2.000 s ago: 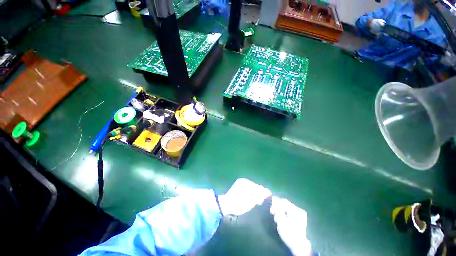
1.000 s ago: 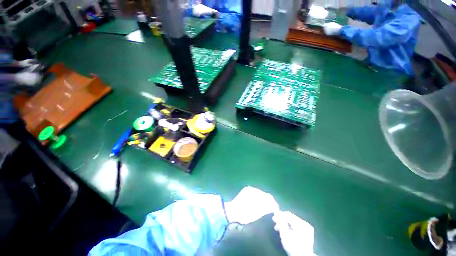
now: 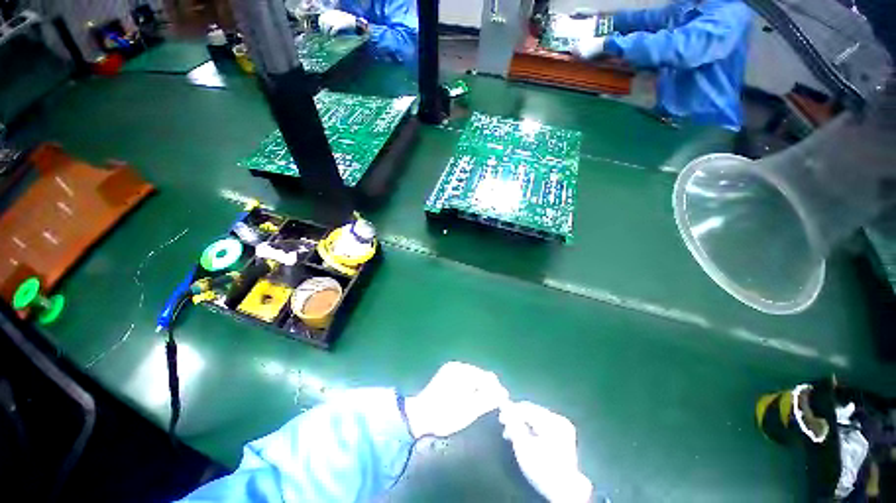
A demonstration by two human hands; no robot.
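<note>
My left hand is in a white glove with a blue sleeve, low in the middle of the view. My right hand, also white-gloved, is just right of it, cut near the bottom edge. The fingertips of both hands meet over the green mat. The gloves are overexposed, and I cannot tell whether something thin is held between them. Two green circuit boards, one on the right and one on the left, lie beyond the hands.
A black compartment tray with a yellow sponge and round tin is left. A blue-handled tool lies beside it. An orange-brown pallet is far left. A clear funnel and striped iron stand are right. People in blue smocks work behind.
The view has shifted, so bench things sit further left than one second ago. The hands stay together at the fingertips. The person at the back right now holds a board over the orange-brown pallets.
</note>
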